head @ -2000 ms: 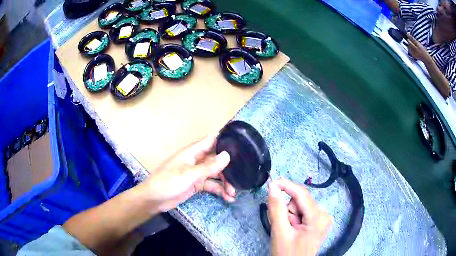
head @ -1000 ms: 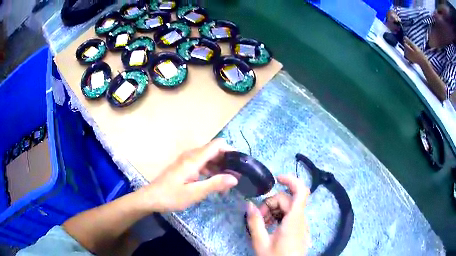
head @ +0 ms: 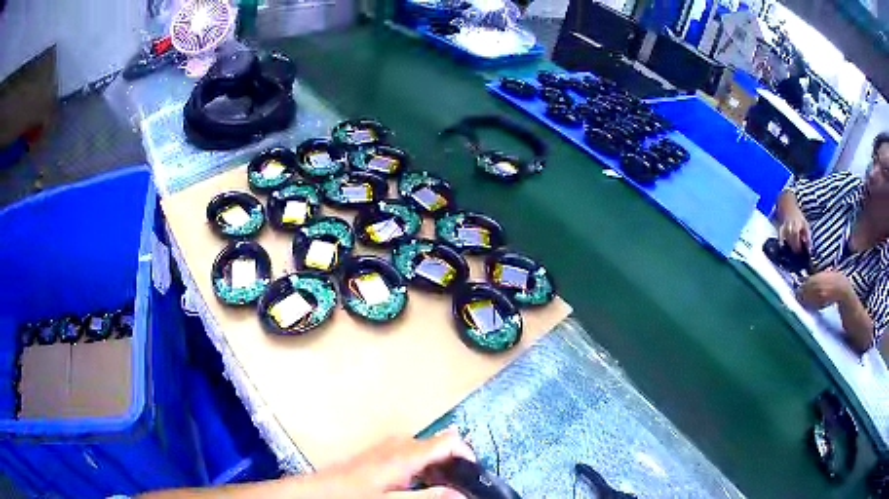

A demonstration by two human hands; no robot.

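Observation:
My left hand is at the bottom edge, partly cut off, holding a black ear cup housing. The cup is also cut off by the edge. A thin dark wire stands up beside it. My right hand is out of the picture. The end of a black headband lies on the plastic-covered bench at the bottom, mostly cut off. Several open ear cups with green boards and small pale batteries sit in rows on the cardboard sheet.
A blue tote stands at the left. Black coiled bands and a pink fan are at the far bench end. A green belt carries part-built headsets. A blue tray with black cups and a person in stripes are opposite.
The view has tilted up, so the fan, tray and far belt now show and the hands sit lower. My right hand has gone out of view. The cup remains in my left hand.

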